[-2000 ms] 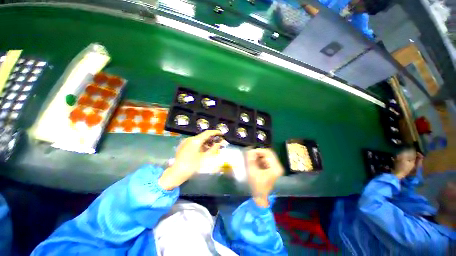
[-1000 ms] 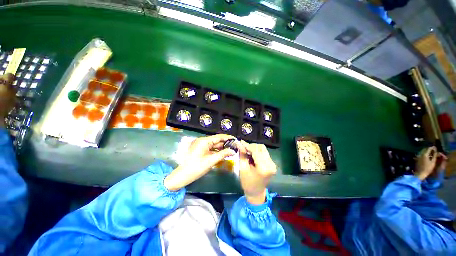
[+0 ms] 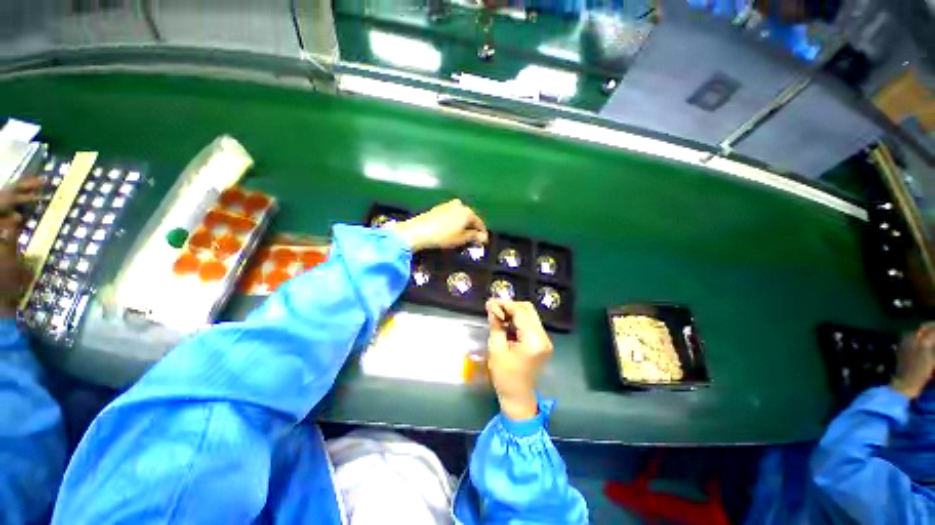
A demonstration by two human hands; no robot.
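Observation:
The black parts tray (image 3: 436,292) lies in front of me with small round parts in its pockets. My left hand (image 3: 447,226) reaches over its upper row and covers some pockets. Its fingertips are at a round part (image 3: 475,250) in the middle upper pocket; whether they still grip it is unclear. My right hand (image 3: 518,346) is at the tray's near edge, fingertips drawn together below a lower-row part (image 3: 502,290). Something small and dark shows between its fingers, too blurred to name. A bright white backing sheet (image 3: 415,351) with yellow pieces (image 3: 473,368) lies between my left sleeve and right hand.
A black box of beige pieces (image 3: 646,349) stands right. A clear pack with orange discs (image 3: 174,256) and an orange sticker sheet (image 3: 275,269) lie left. A neighbour's grid tray (image 3: 97,220) with a cream strip (image 3: 62,215) is far left. Another person's hand (image 3: 916,361) is far right.
My hands have parted. My left hand has moved up and over the tray, and a round part now shows in the formerly empty upper pocket. My right hand stays near the tray's front edge.

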